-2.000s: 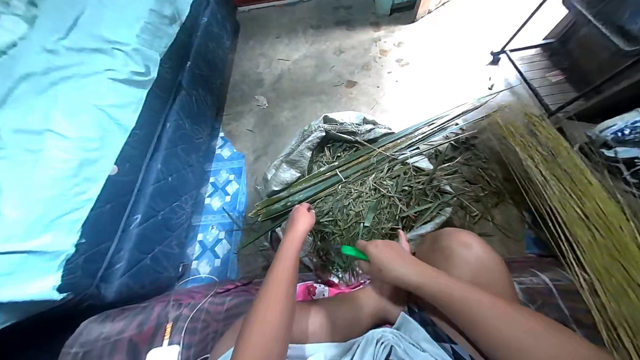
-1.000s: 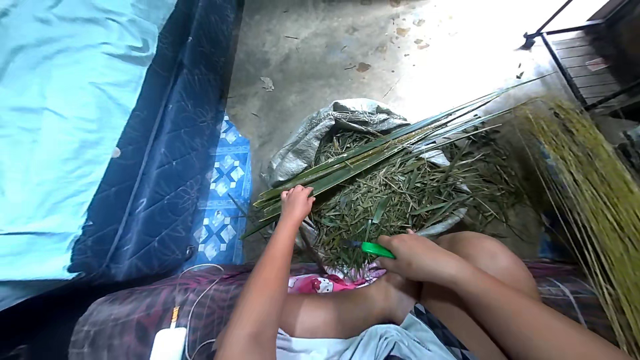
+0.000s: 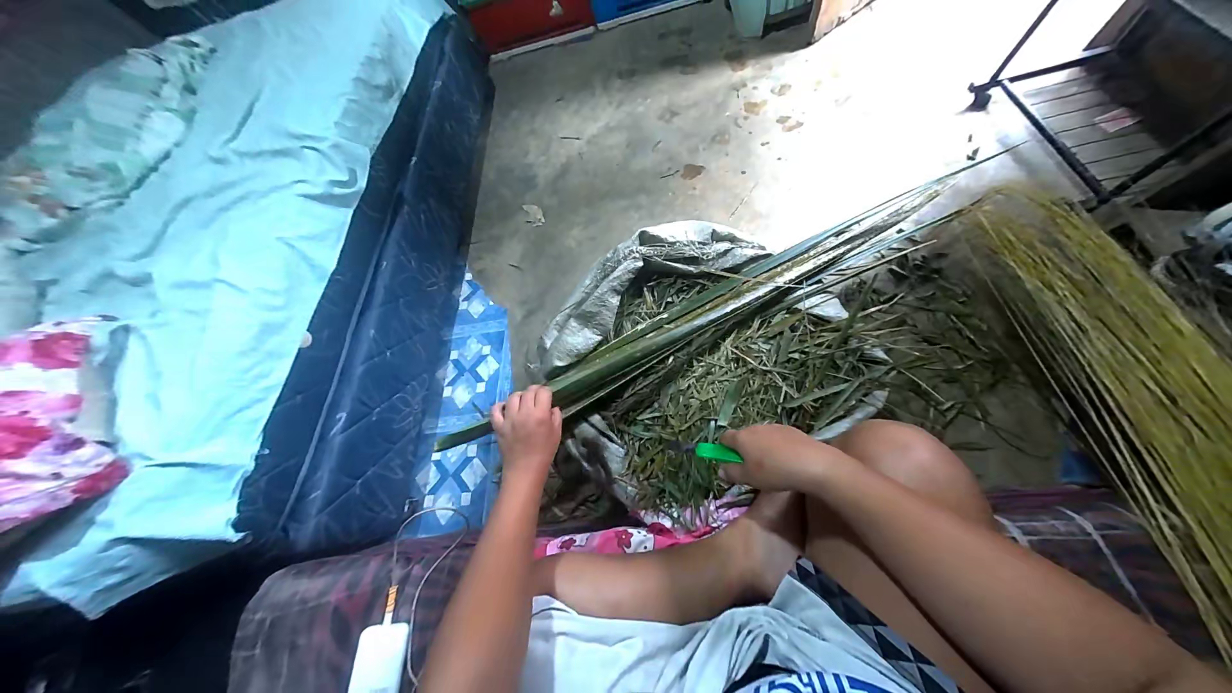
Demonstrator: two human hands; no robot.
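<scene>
My left hand [image 3: 527, 423] is closed around the near end of a bundle of long green leaf blades [image 3: 664, 332]. The bundle slants up to the right across an open woven plastic sack [image 3: 592, 303] full of leaf scraps [image 3: 731, 385]. In my right hand [image 3: 770, 457] is a green-handled knife [image 3: 717, 451]; its dark blade points left over the scraps, apart from the bundle. Thin yellow-green strips [image 3: 1116, 318] hang in a thick sheaf on the right side.
A blue mattress [image 3: 385, 289] with a light blue sheet is at left, beside blue patterned floor covering [image 3: 472, 366]. A white device [image 3: 378, 659] with a cable lies by my left arm. A black metal frame [image 3: 1049, 135] stands upper right. Scraps lie on the concrete floor.
My left hand has gone from lying on the leaves to a grip at their lower end, which now reaches over the patterned floor covering. The knife stays in my right hand.
</scene>
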